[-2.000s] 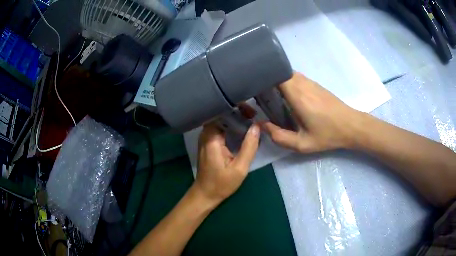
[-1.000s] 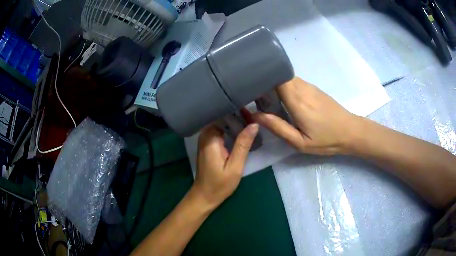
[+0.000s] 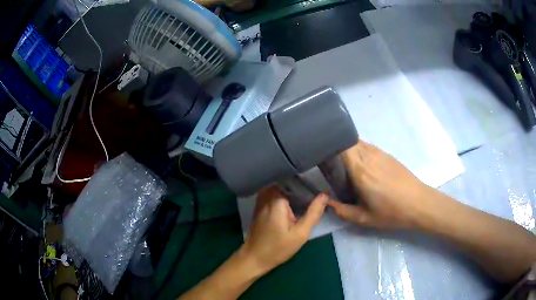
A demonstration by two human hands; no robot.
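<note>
My left hand [image 3: 282, 225] grips the handle of one grey mini fan [image 3: 253, 153]. My right hand [image 3: 379, 190] grips the handle of a second grey mini fan [image 3: 316, 126]. The two glossy barrel heads are held end to end, with a thin seam between them, tilted up to the right. The handles point down and are mostly hidden by my fingers. Both fans are held above a white foam sheet [image 3: 376, 94]. My thumbs are close together at the handles.
A pale blue MINI FAN box [image 3: 203, 132] stands behind on the left, near a desk fan [image 3: 182, 38] and a dark cylindrical object [image 3: 170, 94]. Bubble wrap [image 3: 111, 217] lies at left, by a white cable [image 3: 93, 99]. Dark fans [image 3: 499, 64] lie at far right.
The whole view has shifted, so the fans, hands and bench appear lower and further right. The barrels stay end to end. The red patch between the handles no longer shows.
</note>
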